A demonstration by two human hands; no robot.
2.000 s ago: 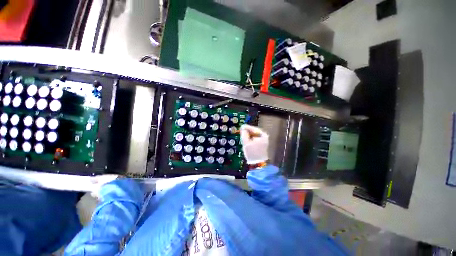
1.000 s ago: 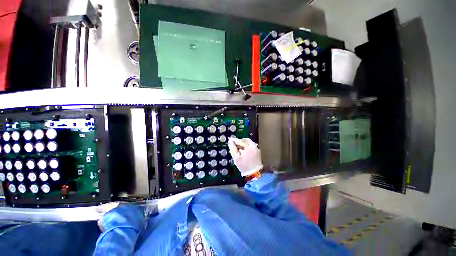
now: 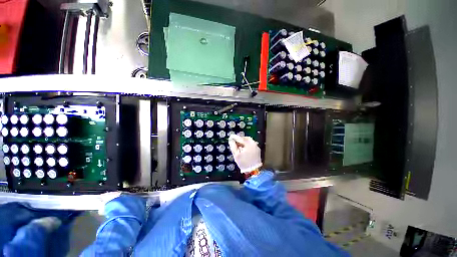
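A green circuit board (image 3: 205,141) with rows of round-topped capacitors sits in a black carrier (image 3: 175,150) on the conveyor in front of me. My right hand (image 3: 245,152), in a white glove, is over the right part of this board. Its fingers are bunched together at the capacitors on that side and cover some of them. No held thing shows at the fingertips. My left hand (image 3: 110,196), also gloved, is at the near rail (image 3: 75,201), left of this carrier. It is small and mostly cut off by the sleeve, so its fingers are unclear.
Another capacitor board (image 3: 37,140) is at left. Beyond the far rail, pale green sheets (image 3: 200,50), dark thin tools (image 3: 245,78) and a red-edged capacitor board (image 3: 300,65) lie on a green mat. A green-covered carrier (image 3: 358,143) is by the dark machine (image 3: 396,115). A person's hand (image 3: 47,223) shows lower left.
The view has shifted. My right hand has moved from the board's right edge a little inward over the capacitors, then stays there. Another person's hand now shows at lower left.
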